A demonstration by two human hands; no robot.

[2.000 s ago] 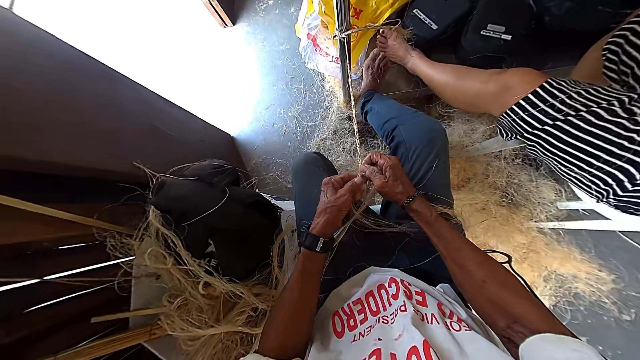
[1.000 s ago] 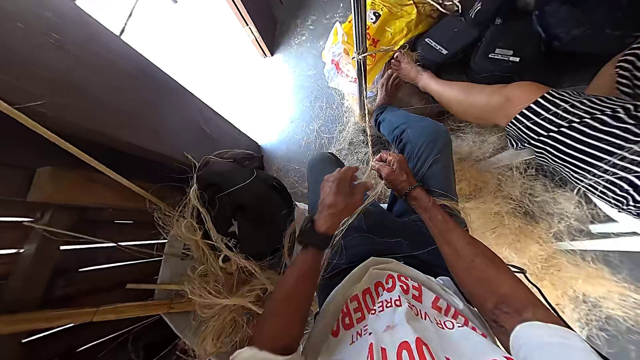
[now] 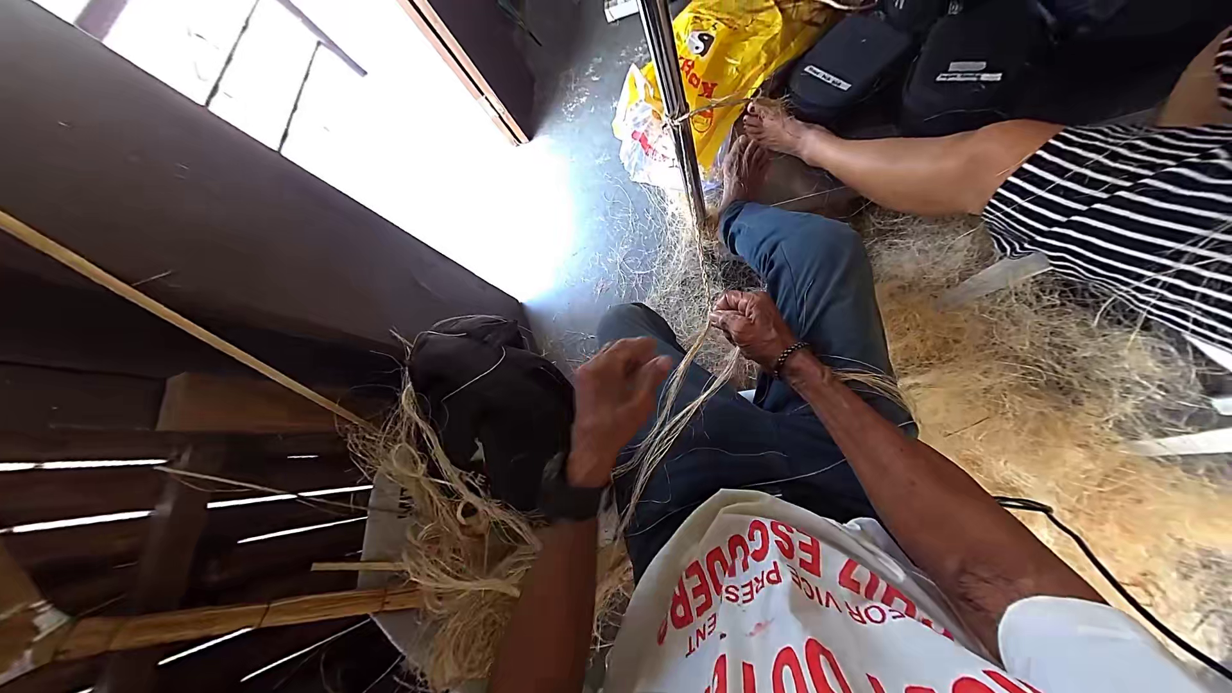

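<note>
My right hand [image 3: 753,325], with a beaded bracelet at the wrist, pinches a thin cord of pale plant fiber [image 3: 701,252] in front of my knees. The cord runs up to a metal pole [image 3: 674,101], around which some fiber is tied. Below that hand, loose fiber strands [image 3: 674,416] hang over my lap. My left hand [image 3: 621,399], wearing a dark wristband, is raised to the left of the strands, fingers partly curled; whether it holds any strand is unclear. A heap of loose fiber [image 3: 462,568] lies at lower left, beside a black cloth item [image 3: 496,404].
Another person's bare leg [image 3: 905,168] and striped garment [image 3: 1116,192] are at upper right. A yellow plastic bag [image 3: 731,58] and black cases [image 3: 852,63] stand behind the pole. Fiber scraps [image 3: 1020,404] cover the floor at right. Wooden slats [image 3: 241,611] line the left, below a dark panel [image 3: 241,202].
My left hand has come away from the cord, moving left and toward my body. My right hand stays at the cord. The view has shifted left.
</note>
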